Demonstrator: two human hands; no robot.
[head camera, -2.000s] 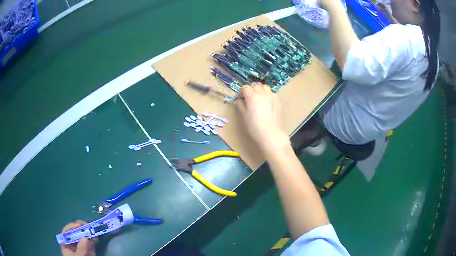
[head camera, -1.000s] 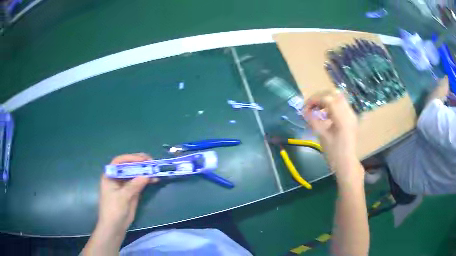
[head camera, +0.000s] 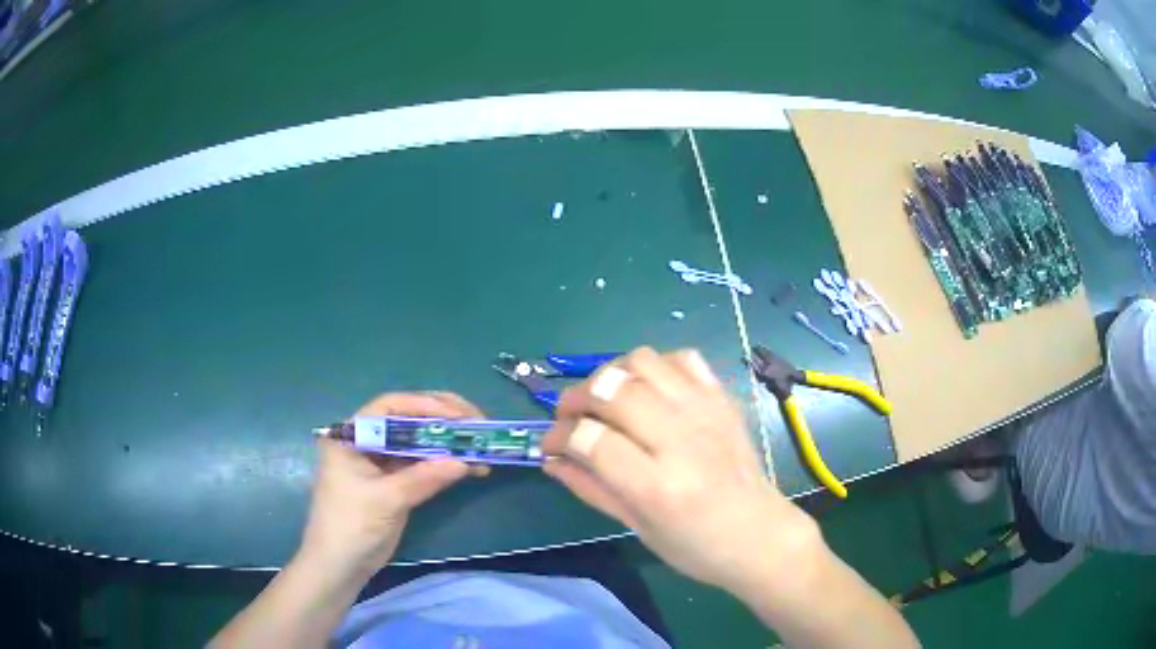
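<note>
My left hand (head camera: 380, 488) grips the left part of a lilac housing half (head camera: 372, 432), held level above the bench. A green circuit board assembly (head camera: 475, 440) lies in its trough, and a dark and metal tip sticks out at the left end. My right hand (head camera: 647, 456) is closed around the housing's right end and hides it. White bands show on some of its fingers. Blue-handled flush cutters (head camera: 539, 370) lie just behind, partly hidden by my right hand.
Yellow-handled pliers (head camera: 822, 380) lie right, near small white-lilac parts (head camera: 852, 304). Cardboard (head camera: 843, 178) carries rows of circuit boards (head camera: 995, 235). Filled housings (head camera: 53, 304) lie far left. Joined plastic pieces (head camera: 710, 276) lie near the seam. A person's sleeve (head camera: 1097, 425) is at the right edge.
My right hand has come from the boards on the right to the housing. The circuit board now lies in the trough, with its tip protruding. The view has swung left.
</note>
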